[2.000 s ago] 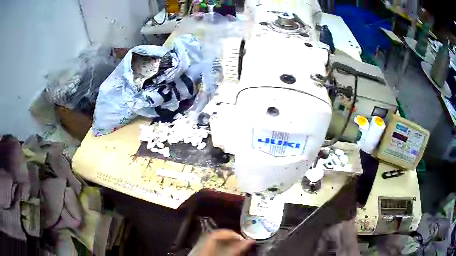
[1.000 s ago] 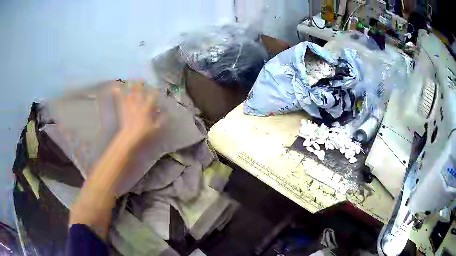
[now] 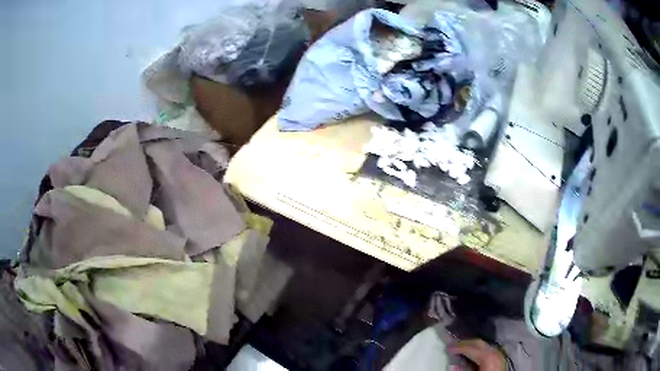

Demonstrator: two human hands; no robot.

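Note:
One hand shows as blurred fingers (image 3: 479, 355) at the bottom edge, cut off there. It lies beside a pale piece of cloth (image 3: 421, 352), left of the machine's bed end (image 3: 551, 308). I cannot tell whether it is my left hand or my right hand, or how firmly it holds the cloth. The other hand cannot be made out. A heap of grey-brown cut pieces (image 3: 192, 192) lies at the left, with yellow-green pieces (image 3: 155, 290) folded among them. No hand is on the heap.
The cream table edge (image 3: 311, 210) juts out in the middle. Small white pieces (image 3: 420, 152) lie loose beside an open pale blue bag (image 3: 329, 83). The white machine head (image 3: 622, 167) stands at the right. A brown box (image 3: 231, 109) under clear plastic stands by the wall.
The view swung left from the machine, then lowered. My left hand was on a flat grey-brown piece on the heap and has left it; the heap's folded pieces now show. Fingers now show at bottom right.

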